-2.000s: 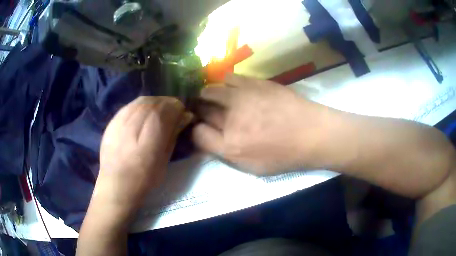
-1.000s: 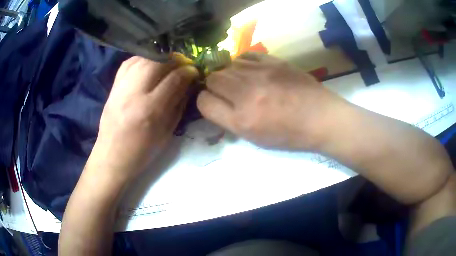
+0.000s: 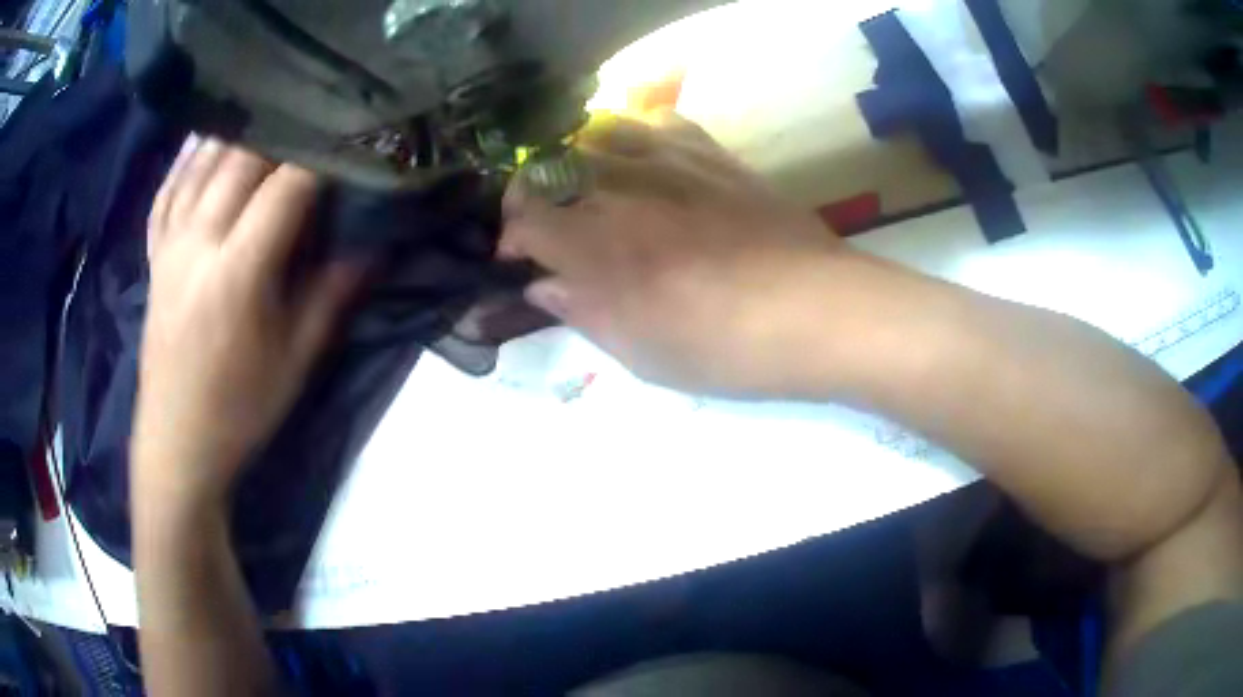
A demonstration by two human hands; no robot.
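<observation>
A dark navy garment piece (image 3: 395,272) lies crumpled under the sewing machine head (image 3: 327,82) and spreads to the left. My left hand (image 3: 225,272) rests on the cloth left of the needle area, fingers bent; whether it pinches the cloth is hidden. My right hand (image 3: 668,245) is beside the presser foot (image 3: 552,170), with the cloth edge at its thumb and fingertips. The needle itself is too small and blurred to tell.
Navy fabric strips (image 3: 941,123) lie at the upper right. A thin dark tool (image 3: 1179,211) lies at the right. Orange-red tape (image 3: 852,213) is on the machine bed plate (image 3: 832,150). The white tabletop (image 3: 545,477) curves along the front.
My left hand has moved left, away from the needle area and onto the garment. My right hand stays near the presser foot. The cloth now stretches between the hands and hangs nearer the front edge.
</observation>
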